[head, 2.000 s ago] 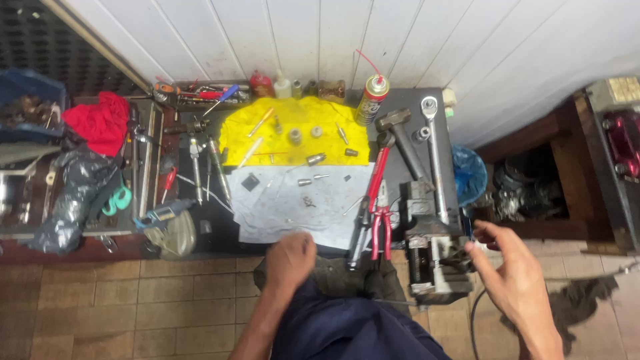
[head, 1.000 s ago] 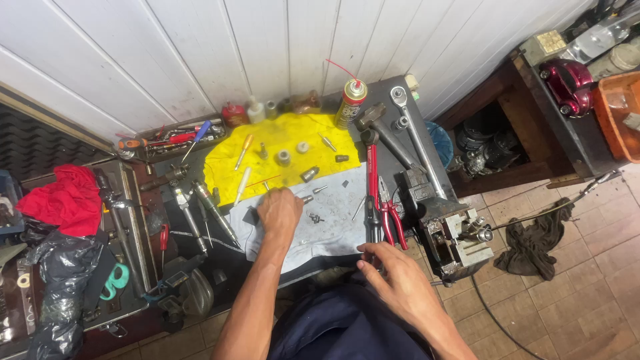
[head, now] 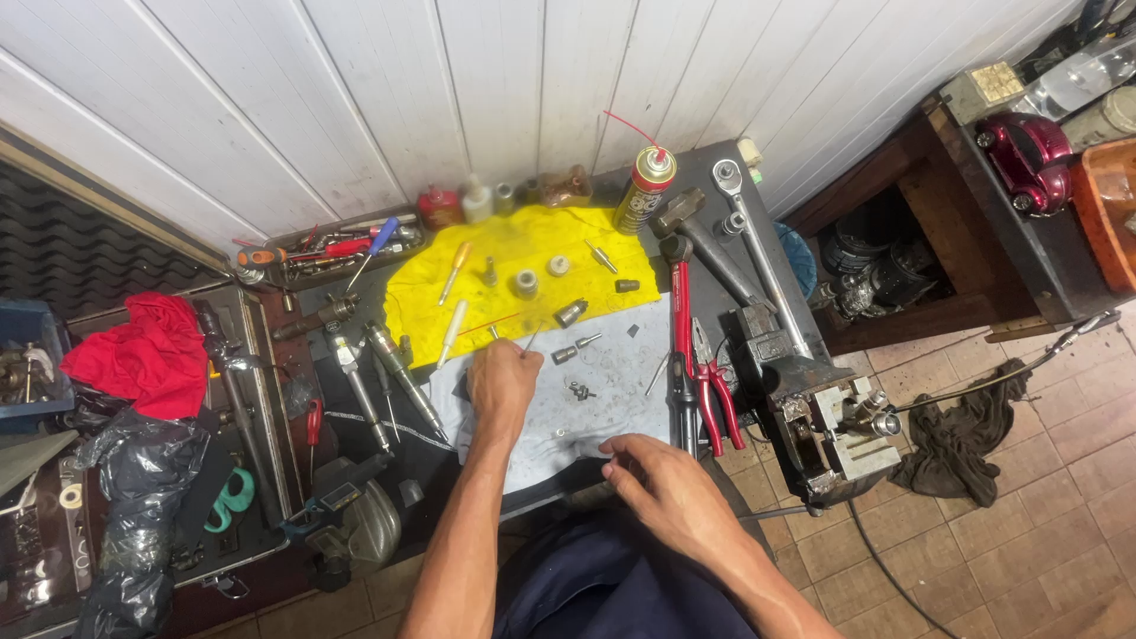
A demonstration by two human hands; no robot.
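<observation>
My left hand [head: 503, 382] is over the left part of the grey cloth, by the edge of the yellow cloth [head: 417, 293]. A thin metal pick or rod [head: 533, 335] sticks up from its closed fingers. My right hand [head: 661, 484] hovers at the near edge of the grey cloth [head: 621, 390], fingers apart and holding nothing. Between the hands lie small dark metal parts [head: 581, 390] and a tiny ring [head: 561, 433]. Farther up are a metal sleeve [head: 571, 311], a nozzle-like part [head: 587, 340] and a white-handled tool [head: 452, 335]. Injector bodies [head: 404, 382] lie left of the cloths.
Right of the cloths are a red torque wrench [head: 681, 311], red-handled pliers [head: 714, 390], a hammer [head: 710, 248], a ratchet [head: 763, 257] and a bench vise [head: 825, 435]. A spray can [head: 646, 191] stands behind. Teal-handled scissors [head: 231, 500] and a red cloth [head: 138, 359] are at left.
My left hand has moved from the bench's near edge up onto the grey cloth. My right hand has left the vise and come to the cloth's near edge. The view has shifted.
</observation>
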